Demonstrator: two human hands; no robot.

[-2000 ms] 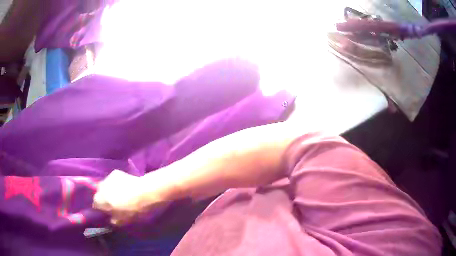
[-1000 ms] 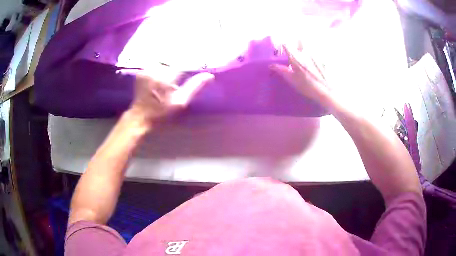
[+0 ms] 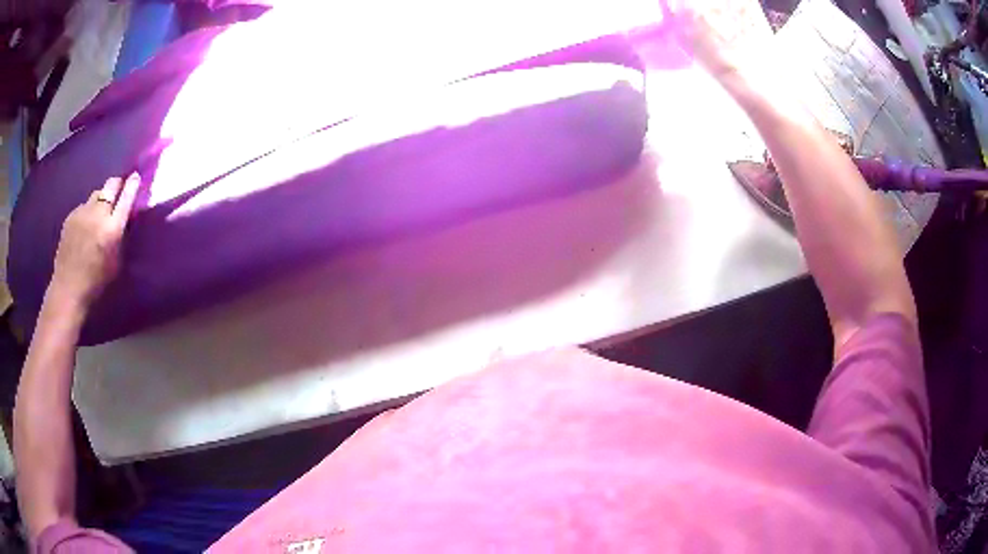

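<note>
A dark garment, purple in the glare (image 3: 179,108), lies over the long rounded pressing board (image 3: 412,195); its upper part is washed out white. My left hand (image 3: 95,233) is at the left on the cloth, fingers together, one with a ring; whether it pinches the cloth cannot be told. My right hand (image 3: 704,38) is at the top right, at a bright purple end of the garment, blurred by glare. The iron (image 3: 767,186) rests at the right, partly hidden behind my right forearm.
The pale table (image 3: 455,325) runs under the board, its straight near edge close to my body. A purple hose (image 3: 921,176) runs right from the iron. A pale gridded pad (image 3: 856,81) is at the upper right. A blue crate (image 3: 206,514) is below the table.
My hands have moved apart, the left to the far left and the right to the upper right. The garment has shifted up and left, baring the board's right end. The view has turned.
</note>
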